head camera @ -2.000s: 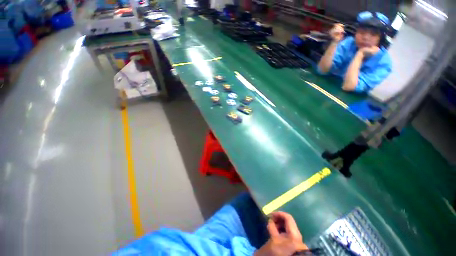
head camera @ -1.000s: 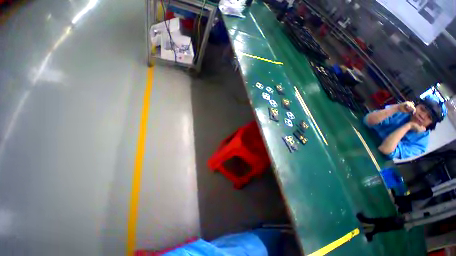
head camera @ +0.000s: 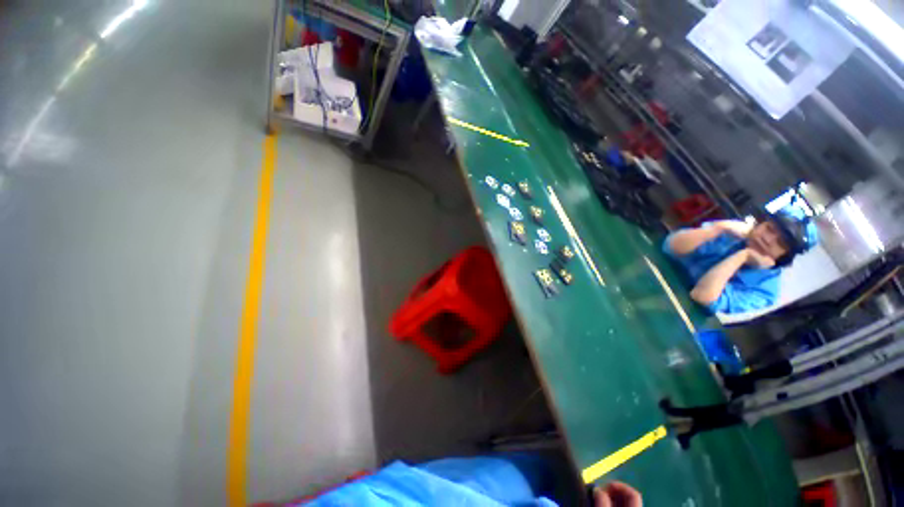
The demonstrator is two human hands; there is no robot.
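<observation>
Several small dark modules with gold centres [head camera: 546, 281] lie in a loose group on the green bench [head camera: 605, 366], with whitish round parts [head camera: 504, 201] beside them. One of my hands [head camera: 617, 494] is cut off by the bottom edge, at the bench edge near the yellow tape [head camera: 624, 455]. Only its fingers show, and I cannot tell which hand it is or whether it holds anything. A blue sleeve [head camera: 426, 484] lies to its left. The other hand is not in view.
A red stool [head camera: 454, 309] stands on the floor by the bench. A person in blue [head camera: 729, 267] leans on the far side. Black trays [head camera: 620, 188] line the far edge. Metal uprights with black clamps [head camera: 706, 416] stand right. A metal rack [head camera: 369, 94] stands at the upper left.
Since two seconds ago the view has turned and tilted, bringing the stool fully into view and the clear tray out of it. The hand, out of view one second ago, shows again at the bottom.
</observation>
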